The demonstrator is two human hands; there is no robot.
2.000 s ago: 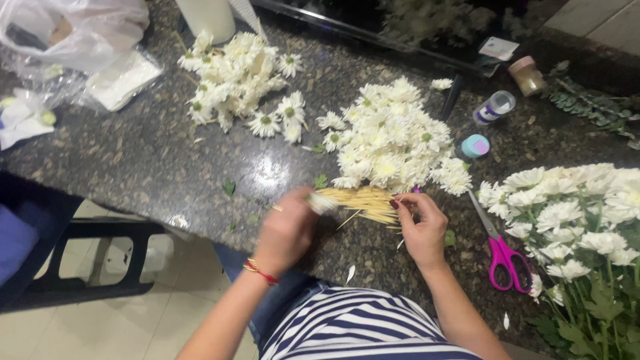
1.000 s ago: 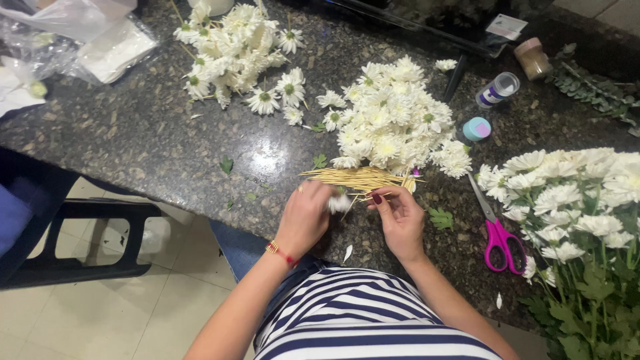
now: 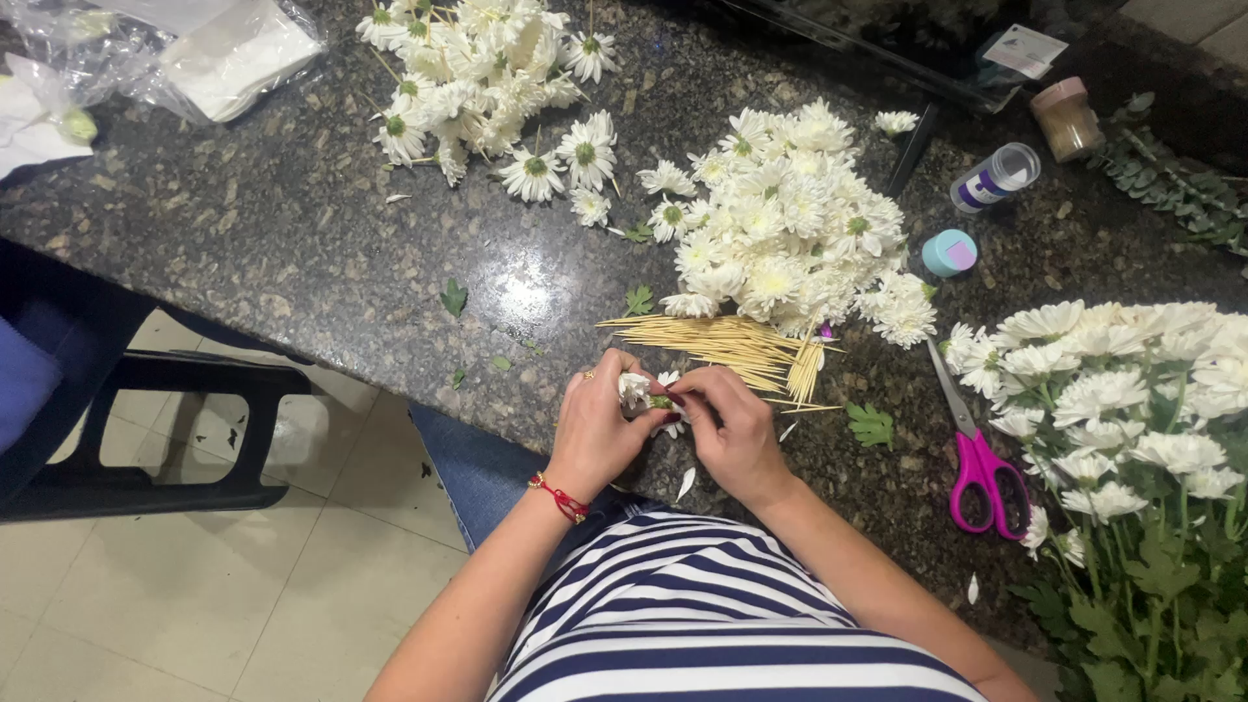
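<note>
Near the counter's front edge, my left hand (image 3: 602, 419) holds white chrysanthemum heads (image 3: 636, 390) between its fingers. The fingertips of my right hand (image 3: 729, 429) pinch at the green underside of a bloom beside it; whether they hold a toothpick cannot be seen. Just beyond both hands lies a pile of wooden toothpicks (image 3: 712, 343). Behind it is a heap of cut chrysanthemum heads (image 3: 780, 214). A second group of white heads (image 3: 487, 88), some with toothpicks stuck in them, lies farther back to the left.
Pink-handled scissors (image 3: 980, 468) lie right of my hands, beside a bunch of long-stemmed chrysanthemums (image 3: 1141, 419). A clear container (image 3: 994, 177), a light blue lid (image 3: 949, 253) and a pink-capped jar (image 3: 1066, 119) stand back right. Plastic bags (image 3: 234, 58) lie back left; a black stool (image 3: 166, 429) stands below.
My right hand has come from the toothpick pile to the flower heads in my left hand. Both hands are now close together in front of the pile.
</note>
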